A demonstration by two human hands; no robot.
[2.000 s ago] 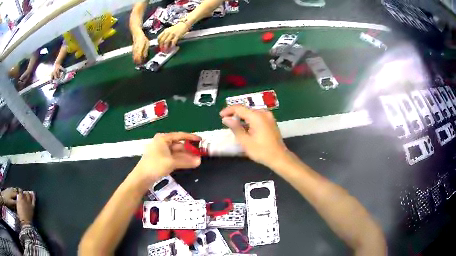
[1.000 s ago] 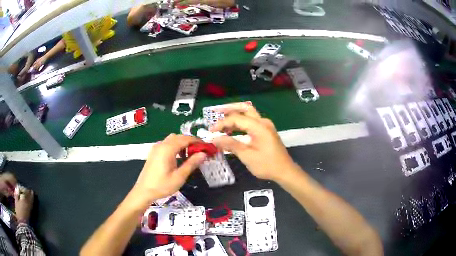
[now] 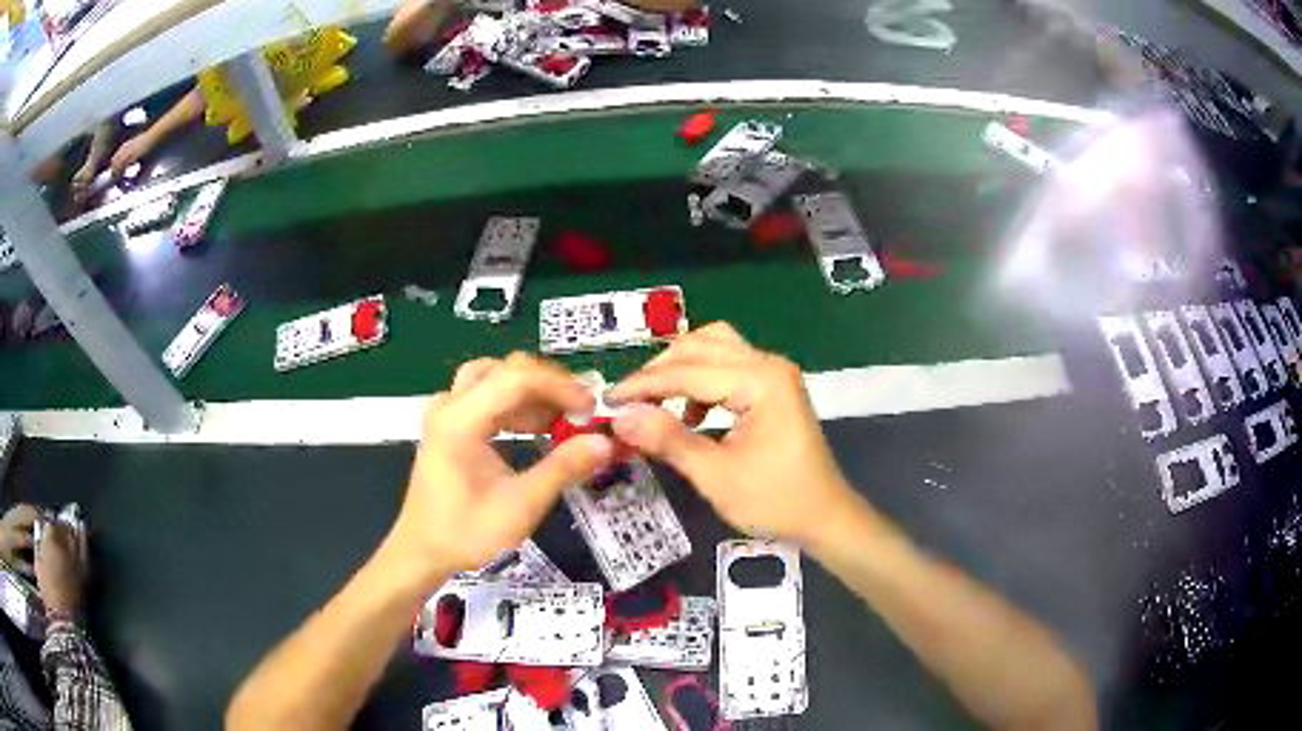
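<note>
A white housing (image 3: 628, 528) with keypad-like holes hangs tilted between my hands, its upper end at my fingertips. A red piece (image 3: 578, 427) sits at that upper end, partly hidden by my fingers. My left hand (image 3: 493, 454) pinches the red piece and housing end from the left. My right hand (image 3: 735, 421) has thumb and fingers at the same end from the right. A small pale bit (image 3: 594, 386) shows between the fingertips. Below lies a housing pile (image 3: 528, 623) with red pieces, and a single white housing (image 3: 761, 628) lies to its right.
A green conveyor belt (image 3: 429, 264) carries white housings and red pieces behind a white rail (image 3: 928, 389). Housings stand in rows (image 3: 1199, 357) at right. A metal post (image 3: 86, 300) rises at left. Another person's hands (image 3: 54, 550) are at lower left. A pile (image 3: 557, 43) lies across the belt.
My right hand has come to the housing's upper end beside my left hand. The housing now hangs lower and tilted. The belt's parts have shifted left. The opposite worker's hands have moved back from the belt.
</note>
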